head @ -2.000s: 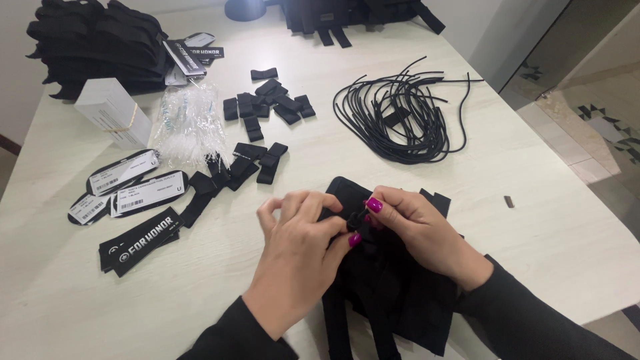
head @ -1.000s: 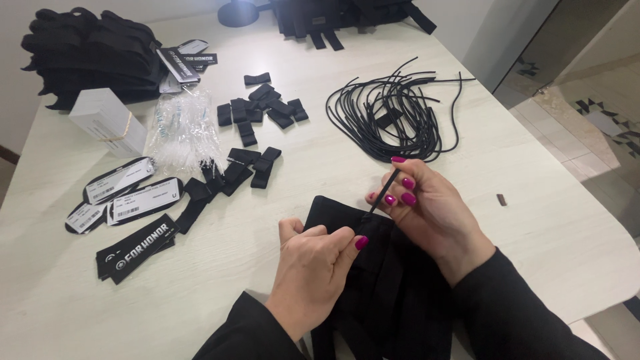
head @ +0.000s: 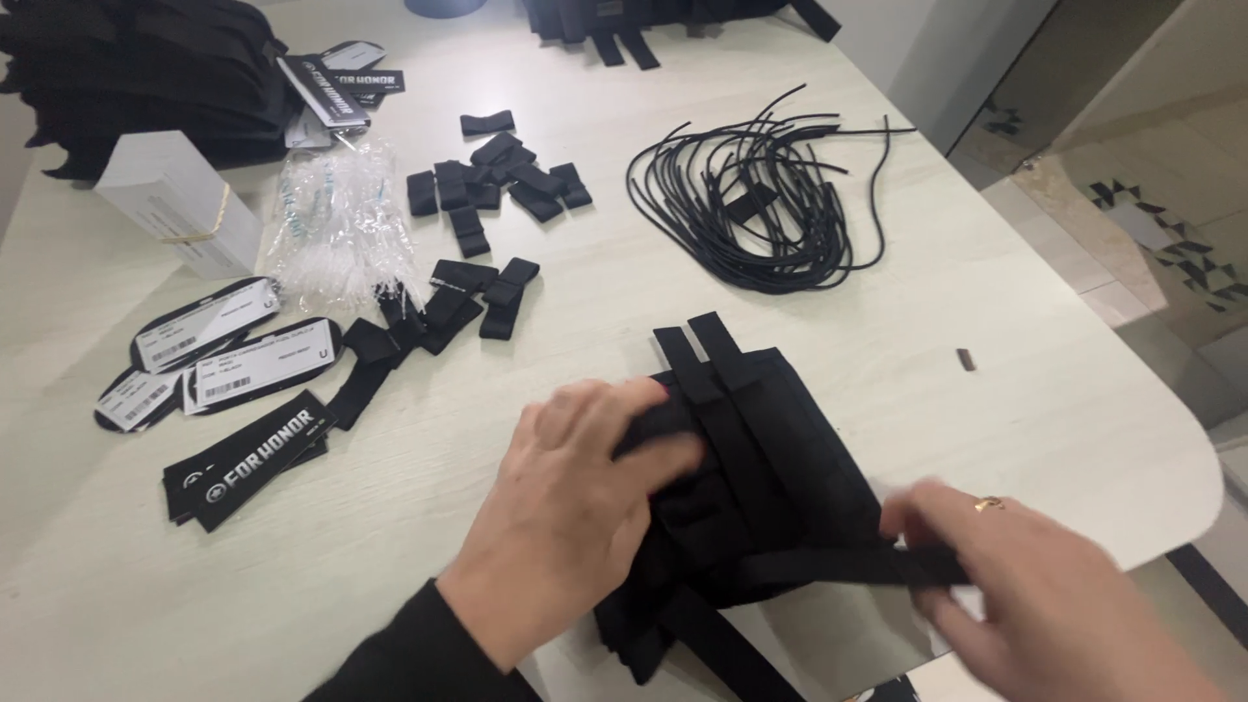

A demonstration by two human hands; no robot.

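Note:
A black fabric pouch with webbing straps lies near the table's front edge. My left hand grips its left side, thumb and fingers on the black fabric. Out to the right, my right hand is closed on a black webbing strap that stretches sideways from the pouch; this hand is blurred. Two strap ends stick up past the pouch's far edge, and another strap hangs toward the near edge. Beyond the pouch lies a loose coil of black elastic cord.
Folded black webbing pieces, clear plastic fasteners and a banded stack of white cards lie to the left. Nearer are oval labels and black printed tags. Black fabric items are piled behind. A small dark piece lies right.
My hands have moved apart; before, both were close together at the pouch's top, with a thin black cord between them one second ago. The pouch is now turned, and my right hand is on a strap.

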